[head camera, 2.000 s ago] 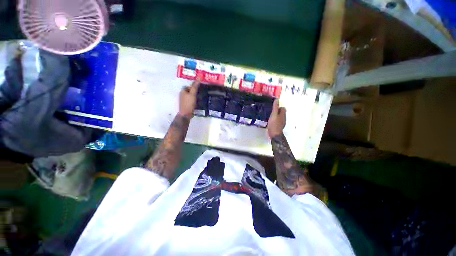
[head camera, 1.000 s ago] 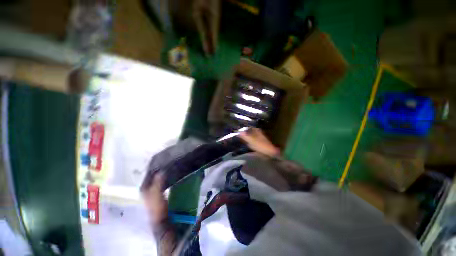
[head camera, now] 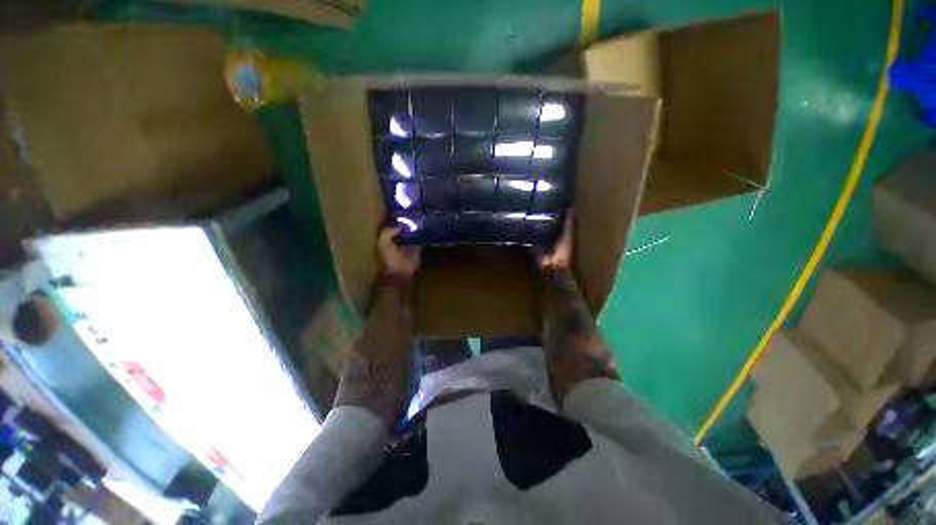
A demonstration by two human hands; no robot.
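An open-top brown shipping carton (head camera: 616,195) stands on the floor in front of me. Rows of glossy black product boxes (head camera: 452,151) lie inside it, side by side. The row of product boxes (head camera: 477,229) nearest me lies against the others. My left hand (head camera: 397,253) is at the left end of this row and my right hand (head camera: 557,249) is at its right end, both inside the carton. The hands grip the row between them. The carton's bare brown inside shows between my hands, on the side near me.
The white work board (head camera: 185,349) with red-and-white stickers is at the left. An empty open carton (head camera: 718,113) lies on the green floor at the upper right. Brown cartons (head camera: 842,349) are stacked at the right beyond a yellow line. Brown cardboard (head camera: 133,113) is at the upper left.
I have turned from the board to the carton. The row of boxes has moved in my hands from the board, over the board's edge, down into the carton beside the other rows.
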